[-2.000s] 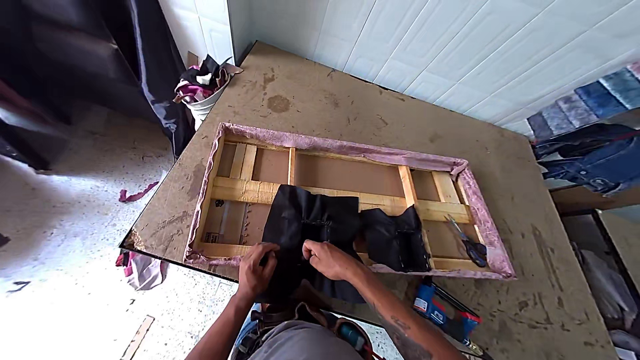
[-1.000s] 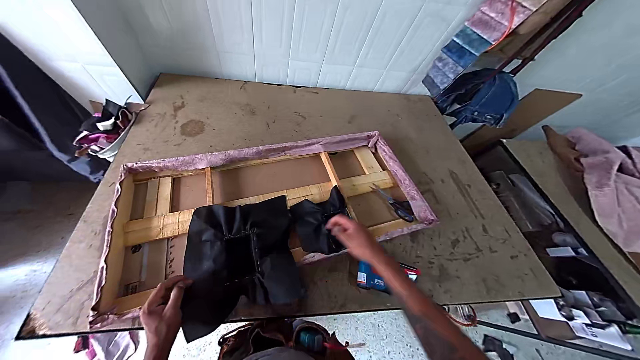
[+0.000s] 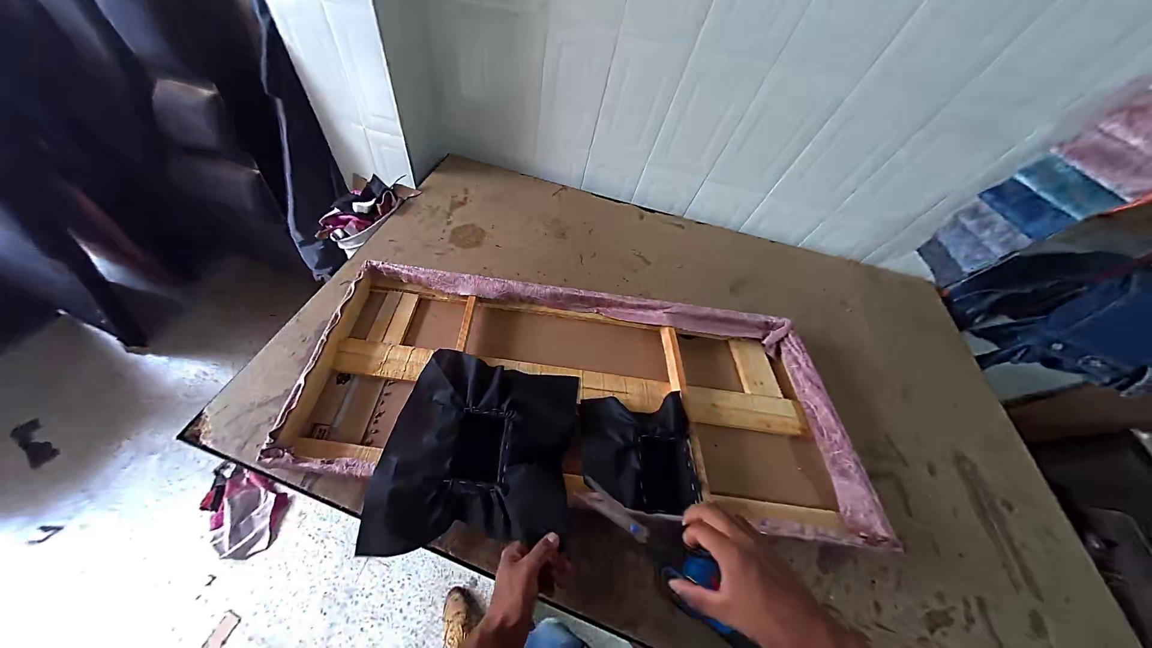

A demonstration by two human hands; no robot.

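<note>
A wooden frame [image 3: 630, 382] with pink fabric wrapped around its edges lies on the worktable. Across its near side rests a larger black fabric piece [image 3: 531, 423], with stitching around a square recess. Its lower edge is pinched by my left hand [image 3: 525, 580]. A smaller black fabric piece [image 3: 621, 450] lies to the right, also with a squarish recess. My right hand [image 3: 751, 576] curls around a blue tool [image 3: 702, 571] just below it, mostly hidden by the fingers. Left of this hand, a small blurred object [image 3: 616, 517] cannot be identified.
The brown worktable [image 3: 558, 229] meets a white panelled wall [image 3: 702, 117]. A container of fabric scraps [image 3: 360, 216] stands by its far left corner. Pink and white cloth [image 3: 245, 513] lies on the floor. At right hang fabric swatches [image 3: 1030, 207] and denim [image 3: 1080, 324].
My right hand has moved from beside the smaller black piece to the blue tool. The scissors seen earlier in the frame's right end no longer lie there. The view has shifted.
</note>
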